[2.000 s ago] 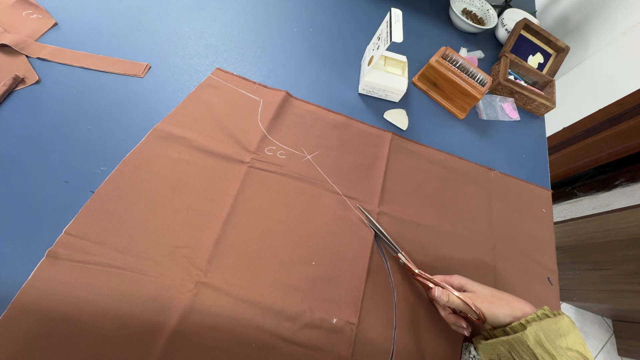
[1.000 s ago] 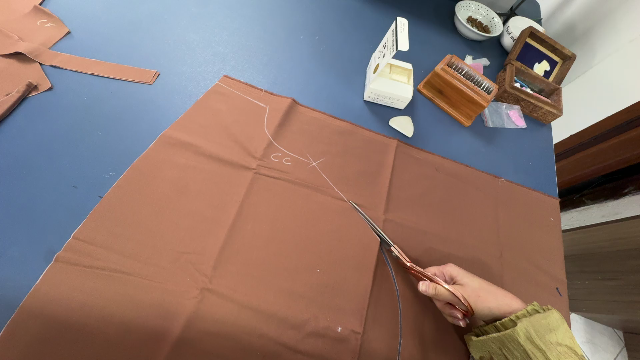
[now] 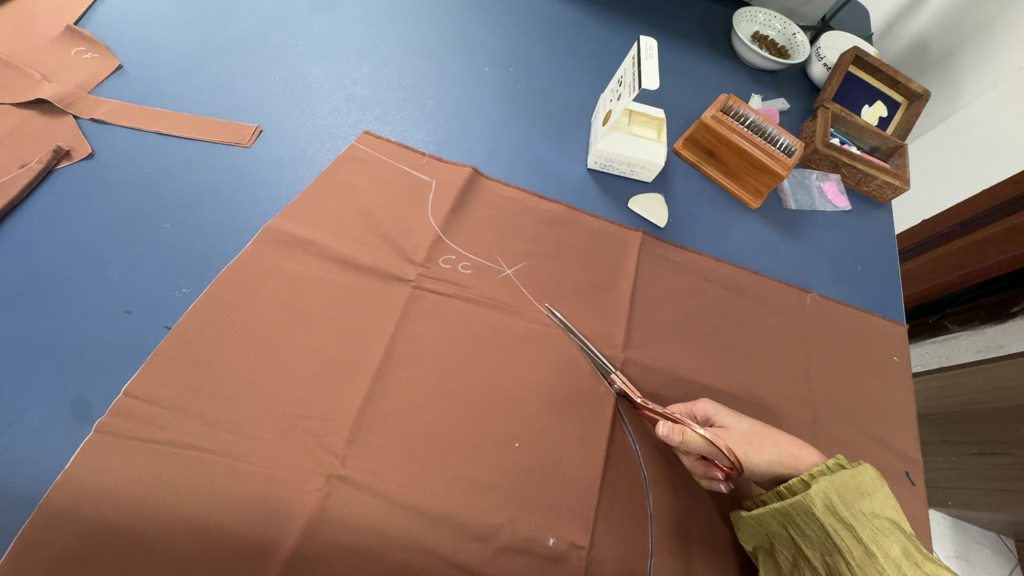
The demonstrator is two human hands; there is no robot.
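Observation:
My right hand [image 3: 724,448], its wrist in an olive-green sleeve, grips the copper-coloured handles of a pair of fabric scissors [image 3: 618,384]. The blades lie along a chalk line on a large brown fabric [image 3: 480,384], their tips just short of the chalk cross. From the cross a curved chalk line runs to the upper left, with chalk letters beside it. Behind the scissors' pivot a cut edge curves down towards me, with a dark blue line showing in it. My left hand is out of view.
Cut brown fabric pieces [image 3: 48,88] lie at the upper left of the blue table [image 3: 320,48]. Beyond the fabric stand a white box [image 3: 628,132], a wooden rack [image 3: 740,152], a carved wooden box [image 3: 860,156] and a white bowl [image 3: 770,38]. Tailor's chalk [image 3: 649,209] lies nearby.
My right hand and the scissors have moved along the chalk line, up and to the left, towards the cross. The cut behind the blades is longer.

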